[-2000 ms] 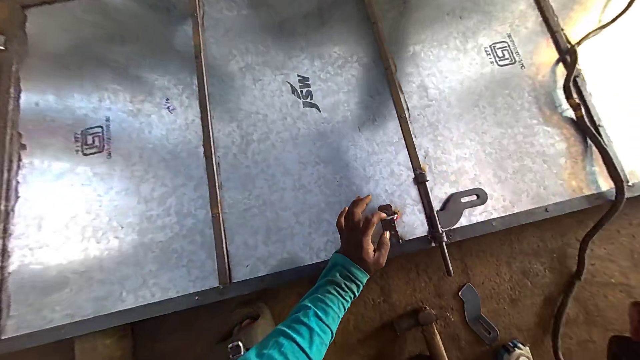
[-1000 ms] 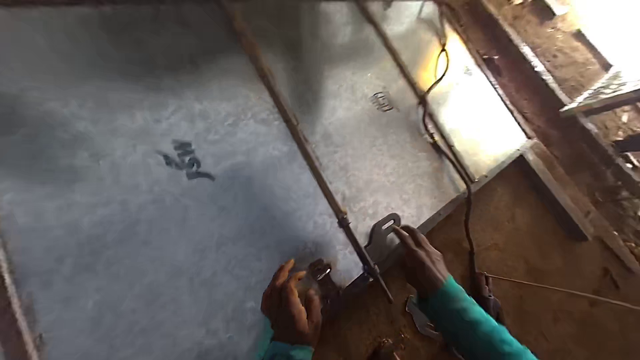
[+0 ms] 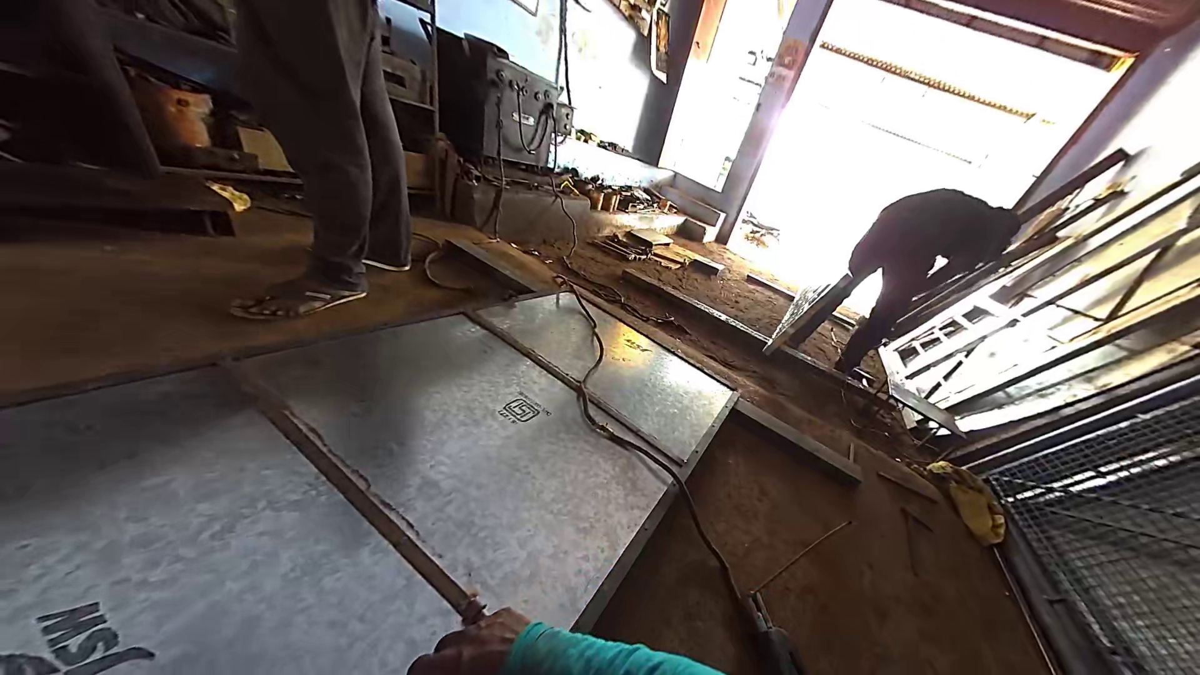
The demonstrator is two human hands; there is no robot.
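Observation:
A galvanized sheet-metal panel (image 3: 394,487) with a dark metal frame and crossbars lies on the floor. My right hand (image 3: 473,642), in a teal sleeve, is at the bottom edge of the view, fingers curled at the near end of a rusty crossbar (image 3: 361,497). Whether the fingers grip anything there is hidden. My left hand is out of view. A dark cable (image 3: 642,452) runs over the panel and down its right side to what looks like a welding electrode holder (image 3: 776,649), with a thin rod (image 3: 802,557) at its tip.
Someone's legs (image 3: 333,141) stand beyond the panel at left. Another person (image 3: 914,244) bends over near metal frames (image 3: 1031,319) at right. A dark welding machine (image 3: 511,108) stands at the back. A metal bar (image 3: 797,441), yellow cloth (image 3: 970,502) and wire mesh (image 3: 1106,487) lie right.
The view has swung up and across the workshop. My left hand, seen one second ago beside a small metal part on the panel's edge, has left view. My right hand's fingers have curled from an extended pose.

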